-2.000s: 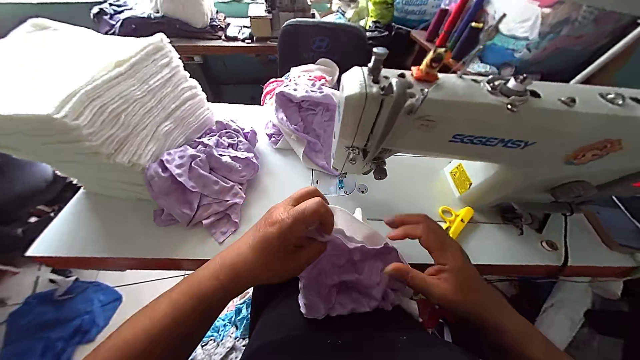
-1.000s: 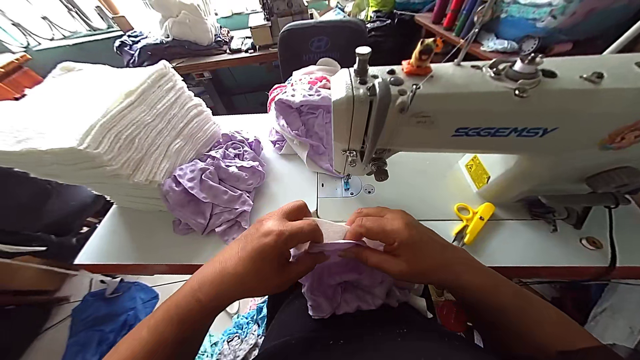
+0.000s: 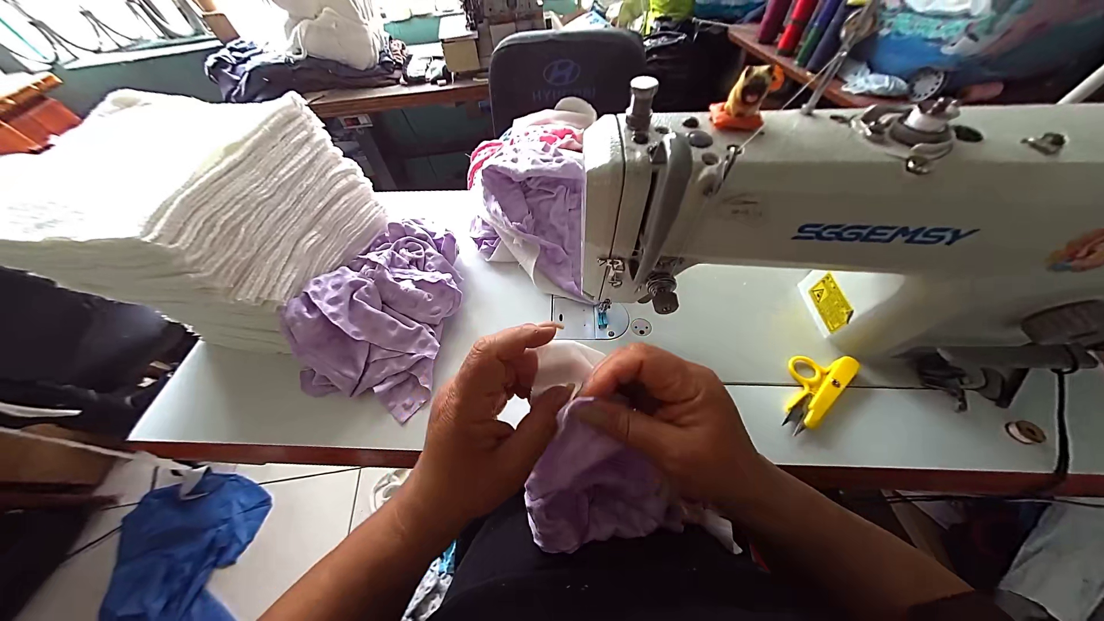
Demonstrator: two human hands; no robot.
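A piece of lilac fabric with a white band [image 3: 595, 492] hangs between my hands over my lap, at the front edge of the sewing table. My right hand [image 3: 668, 418] pinches its upper edge between thumb and fingers. My left hand [image 3: 500, 414] touches the same edge with the thumb tip, its index finger raised and apart; whether it grips the cloth is hard to tell. Just beyond the hands are the needle plate [image 3: 591, 319] and presser foot of a white industrial sewing machine [image 3: 759, 207]. Yellow thread snips [image 3: 824, 388] lie to the right of my right hand.
A tall stack of folded white cloth [image 3: 198, 198] stands at the left, with crumpled lilac fabric [image 3: 379, 315] against it. More lilac and white fabric [image 3: 535, 198] lies behind the machine head. A small bobbin [image 3: 1025, 431] rests near the right front edge. A chair [image 3: 565, 73] stands behind the table.
Two seconds ago the hands were farther apart on the cloth; one second ago they were close together at its edge. Now my left index finger has lifted away from the fabric.
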